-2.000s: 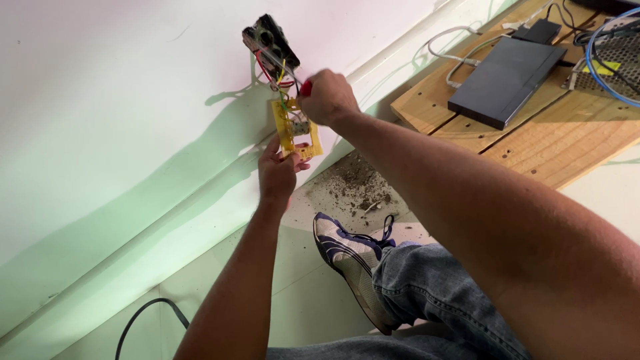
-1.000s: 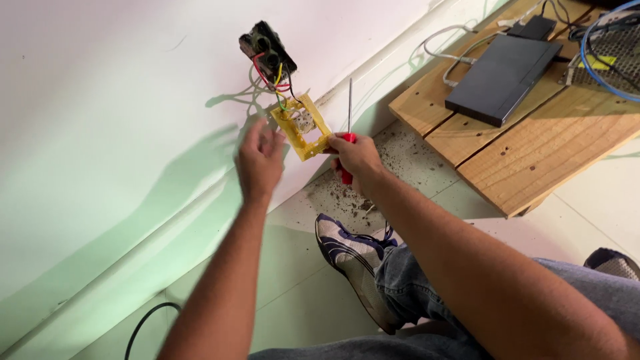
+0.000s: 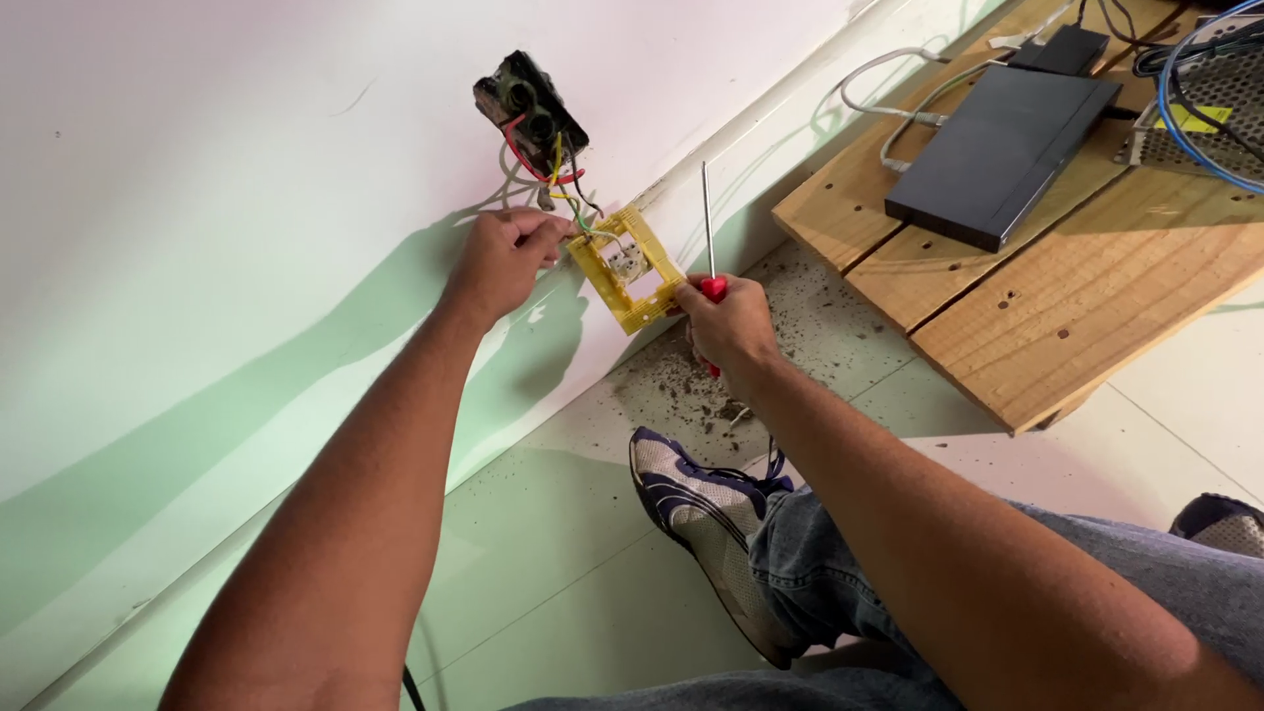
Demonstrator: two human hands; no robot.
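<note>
My right hand holds a screwdriver by its red handle, the metal shaft pointing up, and grips the lower right edge of a yellow plastic mounting frame. A small pale socket module sits in the frame, with a green wire and others running to it. My left hand is at the frame's upper left corner, thumb and forefinger together near the wires; whether they pinch a wire is unclear. Above, red, yellow and black wires come out of a black wall box set in the wall.
Dirt crumbs lie on the tiled floor by the baseboard, near my shoe. At the right stands a low wooden platform with a flat black device, grey cables, a blue cable and a perforated metal case.
My right hand has gone from the wires down to the frame's right edge, with the screwdriver. My left hand has let go of the frame's lower end and moved up beside the wires.
</note>
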